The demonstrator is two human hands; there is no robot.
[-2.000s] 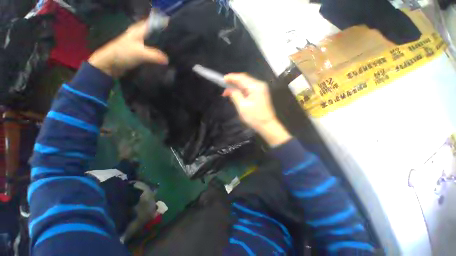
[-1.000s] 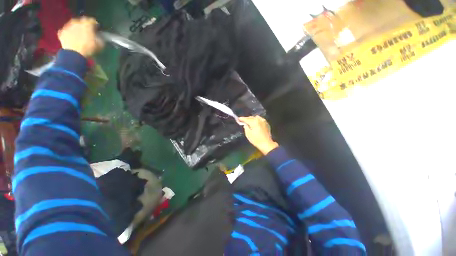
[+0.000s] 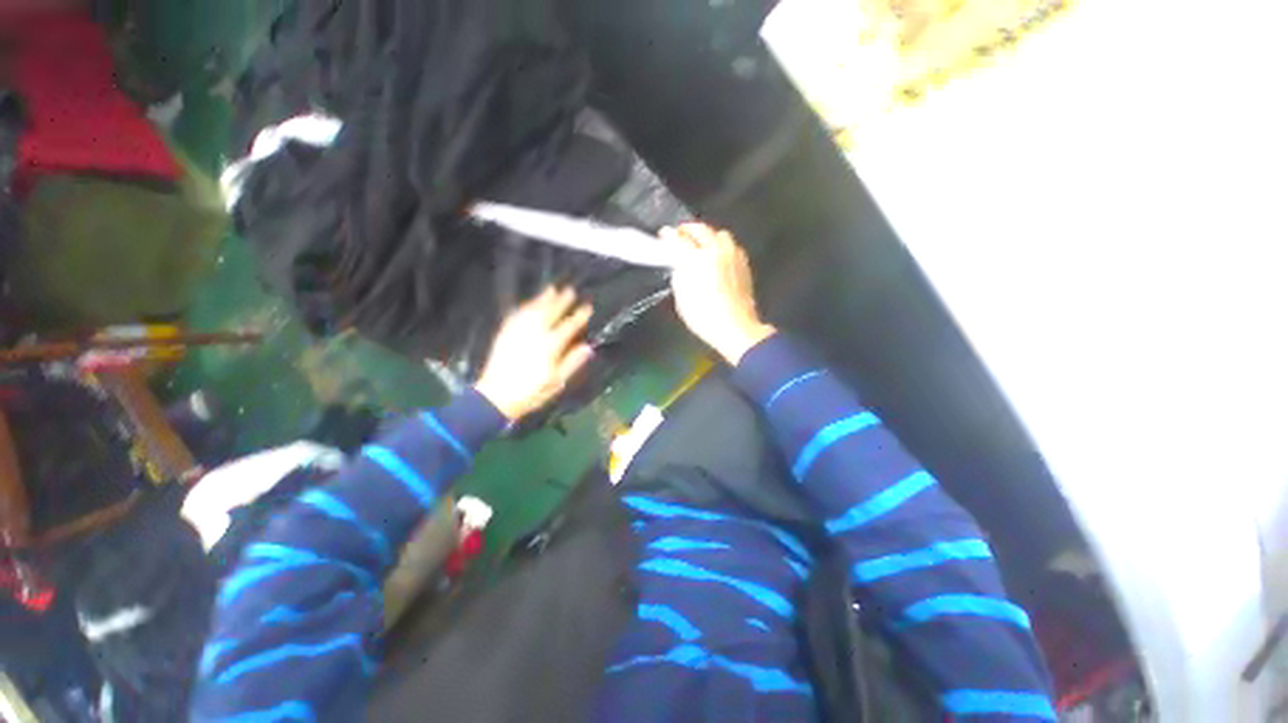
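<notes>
A large bundle of black garment pieces [image 3: 410,141] lies on shiny black plastic over the floor in front of me. A pale white fabric tie strip [image 3: 565,232] stretches across the bundle, with one end in my right hand [image 3: 713,283]. My left hand [image 3: 537,353] is blurred, at the bundle's near edge, with its fingers apart and nothing visible in it. Another white strip [image 3: 290,139] shows at the bundle's left side. I cannot tell whether the two white strips are joined.
The white table [image 3: 989,240] fills the right side, with yellow printed tape [image 3: 975,43] at its top. Green floor [image 3: 233,290] shows left of the bundle. Red cloth [image 3: 92,113], an olive piece [image 3: 120,252] and a wooden frame [image 3: 148,424] are at the left. Dark and white scraps lie lower left.
My left hand has come from the upper left to the bundle's near edge and no longer holds the strip. My right hand has moved slightly up, still holding its strip. The view has shifted.
</notes>
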